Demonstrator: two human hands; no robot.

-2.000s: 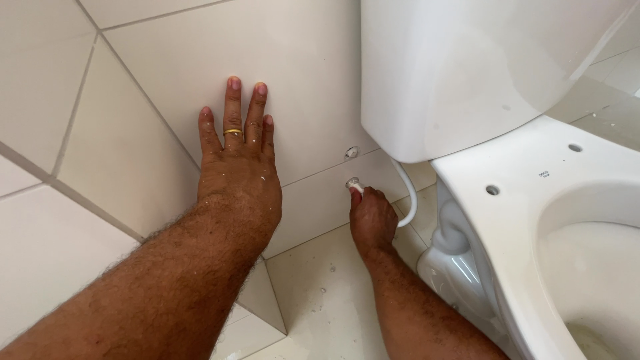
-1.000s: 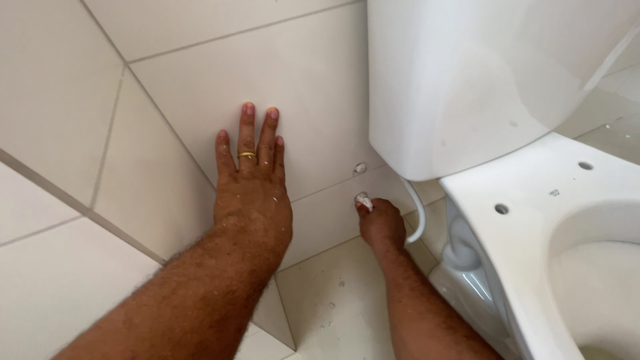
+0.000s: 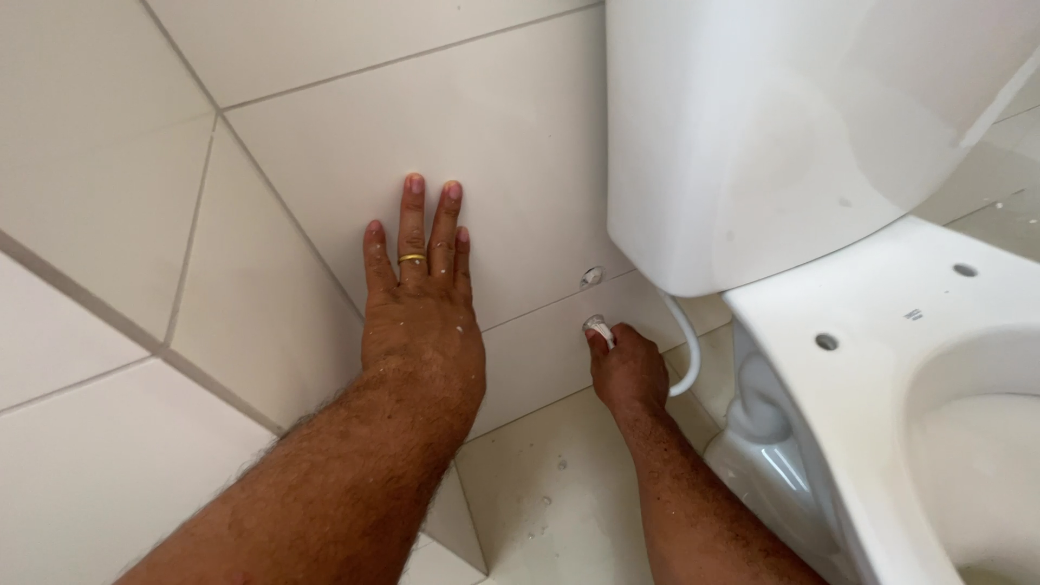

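My left hand (image 3: pixel 422 325), with a gold ring on one finger, lies flat against the tiled wall (image 3: pixel 487 162), fingers apart and pointing up. Low on the wall, my right hand (image 3: pixel 630 370) grips a white fitting (image 3: pixel 600 329) at a round opening in the tile; its far end is at the wall and my fingers cover the rest. Just above it is a second hole (image 3: pixel 592 277) with whitish material in it. A white flexible hose (image 3: pixel 689 345) curves down from under the toilet tank (image 3: pixel 756 162) and passes behind my right hand, where its end is hidden.
The white ceramic toilet bowl (image 3: pixel 861 301), with two bolt holes in its rim, stands close on the right. A tiled wall corner (image 3: pixel 219 110) is at the left. Small drops or bits lie on the tiled floor (image 3: pixel 544 479) between my forearms.
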